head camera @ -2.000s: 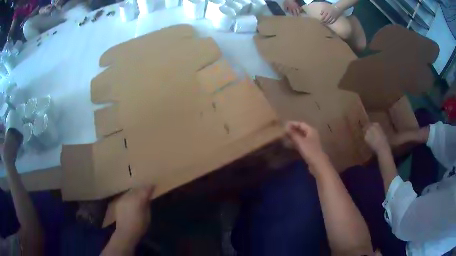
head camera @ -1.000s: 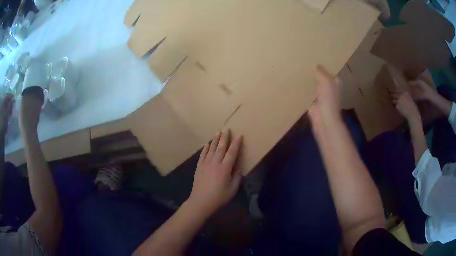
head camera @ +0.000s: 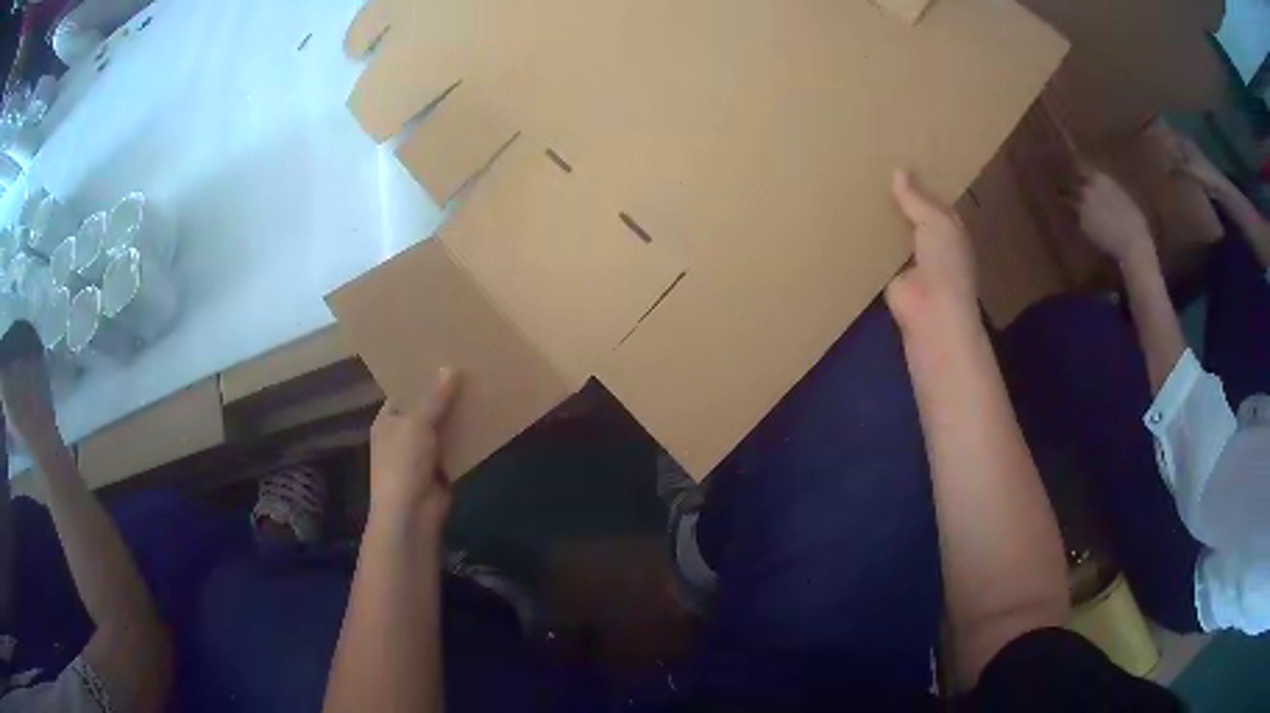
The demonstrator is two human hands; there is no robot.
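A large brown box blank (head camera: 752, 181) lies over the table edge and my lap, reaching past the top of the view. Short dark locking slots show near its left part. My left hand (head camera: 414, 439) grips the square end flap (head camera: 453, 334) at the lower left, thumb on top and fingers underneath. This flap is bent at its fold line. My right hand (head camera: 930, 251) holds the blank's right edge, thumb on top and the other fingers mostly hidden beneath.
White cups (head camera: 98, 272) stand grouped on the white-covered table (head camera: 251, 167) at the left. A person's forearm (head camera: 70, 515) is at the left edge. Another person's hands (head camera: 1114, 216) work on brown cardboard at the right. Cartons (head camera: 153, 443) line the table's underside.
The blank has swung round and come closer, its far part now beyond the top of the view. My left hand has moved left from the blank's lower part onto the end flap, now bent.
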